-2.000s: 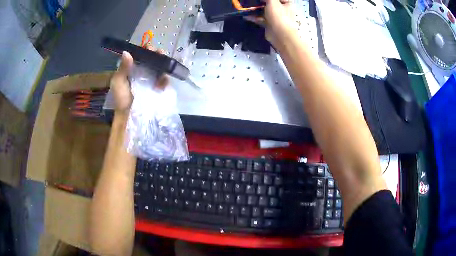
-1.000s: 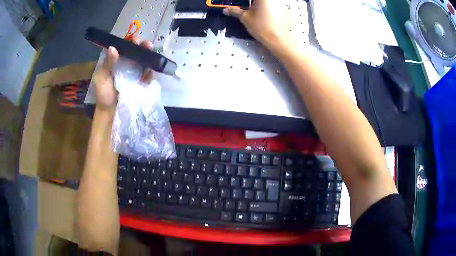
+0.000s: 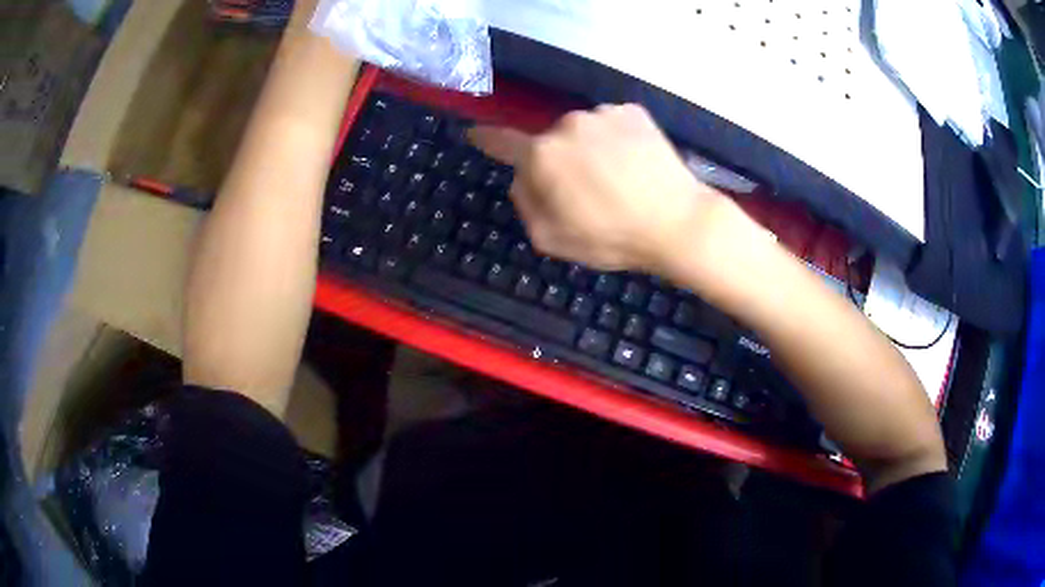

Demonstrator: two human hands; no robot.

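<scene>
The black keyboard (image 3: 481, 247) lies below the perforated plate (image 3: 733, 57). My right hand (image 3: 602, 189) is over its upper left keys, index finger extended and the other fingers curled; I see nothing in it. Whether the fingertip touches a key cannot be told. My left forearm reaches up past the keyboard's left end, but the left hand is cut off by the top edge. A crinkled clear poly bag (image 3: 418, 40) hangs beside the left wrist at the top. The black handheld device is out of view.
The red keyboard tray (image 3: 458, 344) rims the keyboard. An open brown carton (image 3: 138, 235) stands at left, with black wrapped items (image 3: 115, 470) in a box below. White sheets (image 3: 945, 57), a black mouse mat (image 3: 974, 252) and a blue bin (image 3: 1020, 459) are at right.
The view has tilted down. My right hand has left the orange-rimmed device on the plate and come down over the keyboard. My left hand and its device have gone out past the top edge.
</scene>
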